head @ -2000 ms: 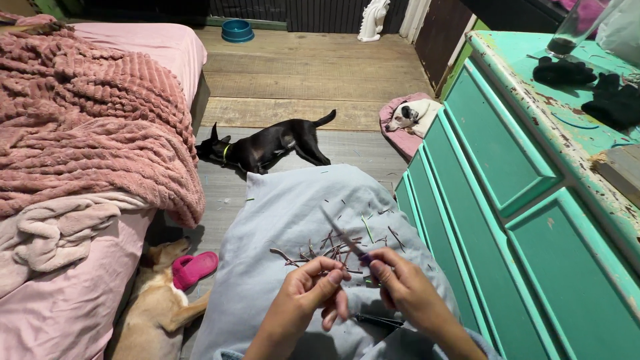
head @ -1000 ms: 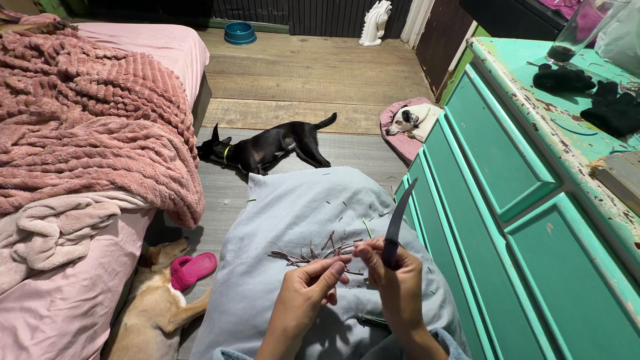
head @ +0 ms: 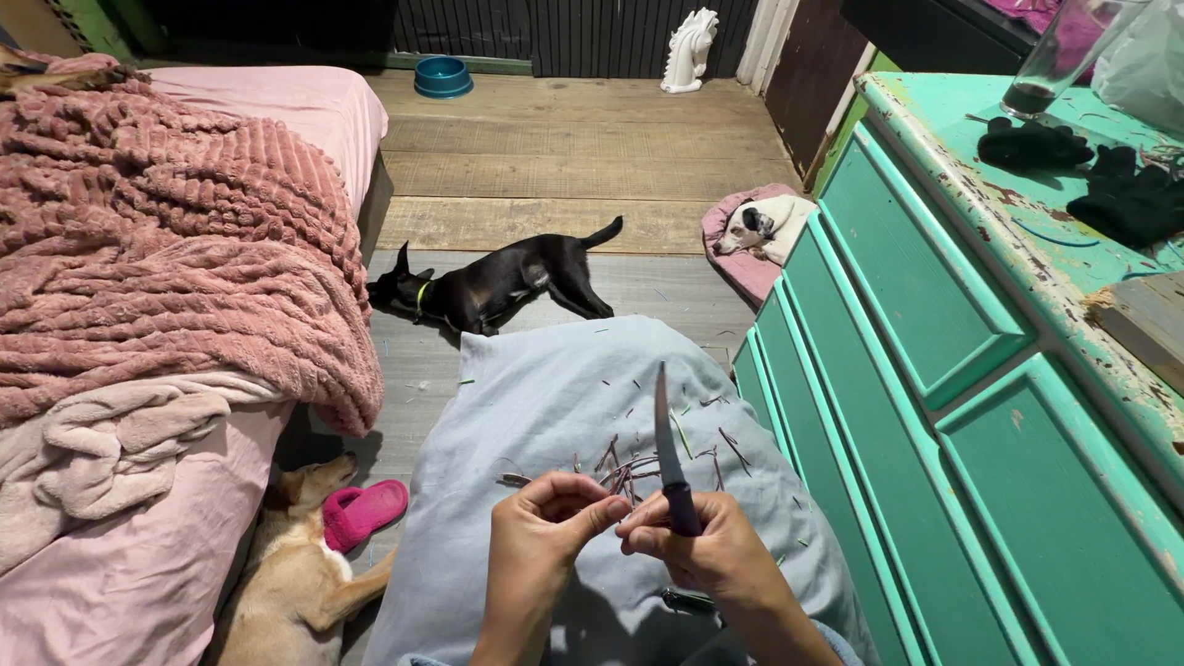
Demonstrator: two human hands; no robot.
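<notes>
My right hand [head: 689, 546] holds a small knife by its dark handle [head: 681, 509], the blade [head: 664, 430] pointing up and away. Its thumb and fingertip are pinched close to those of my left hand [head: 560, 523]. Something small and thin seems to be between the left fingertips, too small to name. Beneath both hands a light blue cloth [head: 555, 398] covers my lap. Thin reddish-brown stems [head: 629, 467] lie in a loose pile on it, just beyond my fingers, with short green and dark bits scattered around. A dark object [head: 687, 601] lies partly hidden by my right wrist.
A black dog [head: 509, 282] lies on the floor ahead, a white dog [head: 772, 227] on a pink cushion, a tan dog [head: 296, 573] beside a pink slipper [head: 365, 513]. The bed [head: 305, 102] stands left, a turquoise dresser [head: 888, 305] right, with black gloves [head: 1031, 146] on top.
The knife blade, earlier leaning left over the stems and then tilted right, now stands nearly upright. Both hands remain close together over the cloth.
</notes>
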